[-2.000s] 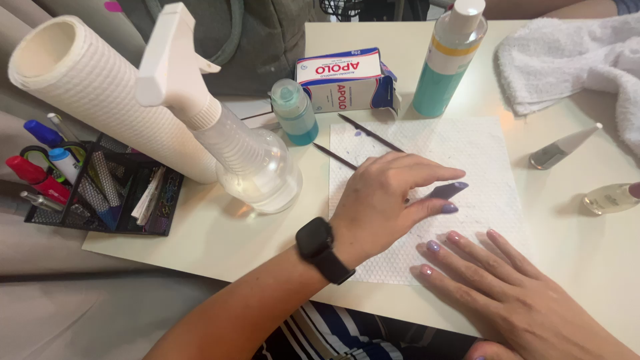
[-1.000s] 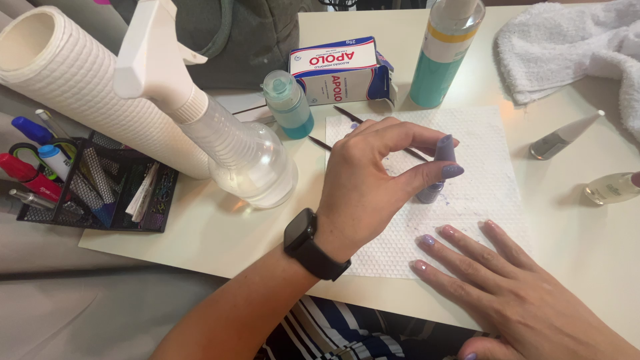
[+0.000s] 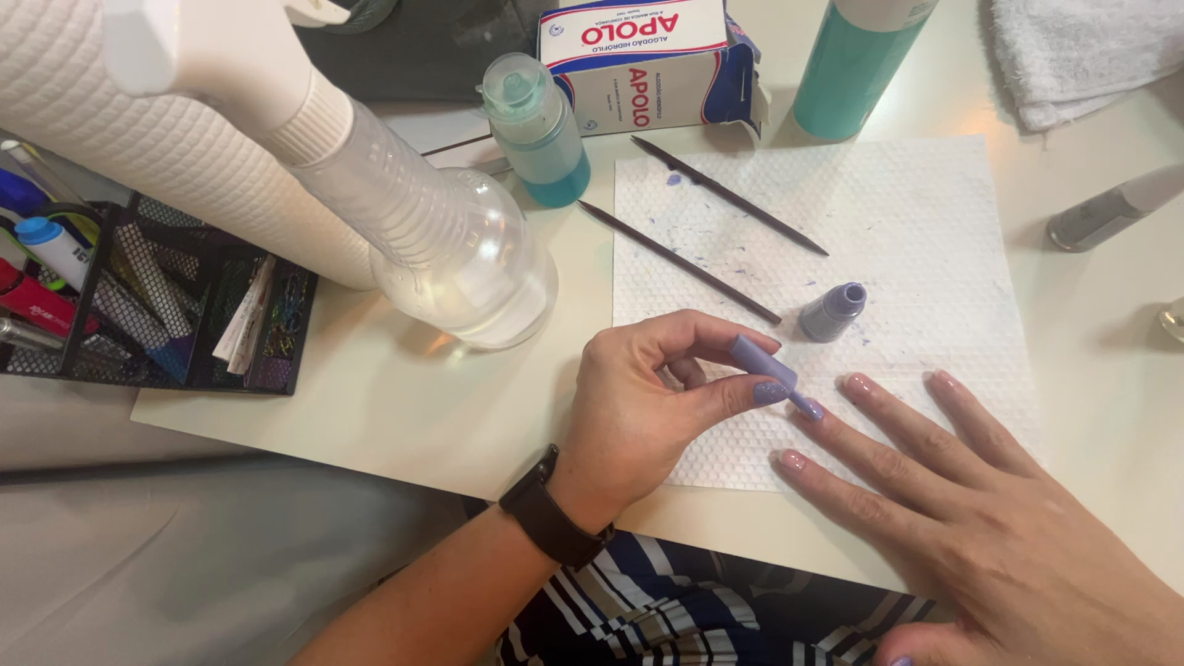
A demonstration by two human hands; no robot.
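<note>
My left hand [image 3: 657,402], a black watch [image 3: 555,509] on its wrist, pinches the lilac cap [image 3: 764,361] of a nail polish brush between thumb and fingers. The brush tip rests on a lilac-coated nail [image 3: 811,410] of my right hand [image 3: 934,481]. That hand lies palm down, fingers apart, on a textured white paper towel [image 3: 934,277] and the table, holding nothing. Just above the brush stands the uncapped lilac polish bottle [image 3: 833,312]. Two dark pointed sticks [image 3: 684,264] lie on the towel among small lilac smears.
A clear spray bottle [image 3: 462,259], a paper towel roll [image 3: 213,176] and a black mesh organizer [image 3: 194,314] stand at left. Behind are a small pump bottle [image 3: 536,139], a cotton box [image 3: 647,88] and a teal bottle [image 3: 856,69]. At right are a white cloth [image 3: 1087,55] and a grey bottle [image 3: 1105,217].
My left hand has moved the brush from the polish bottle down to my right hand's nail. The bottle now shows open on the towel. The view has moved closer.
</note>
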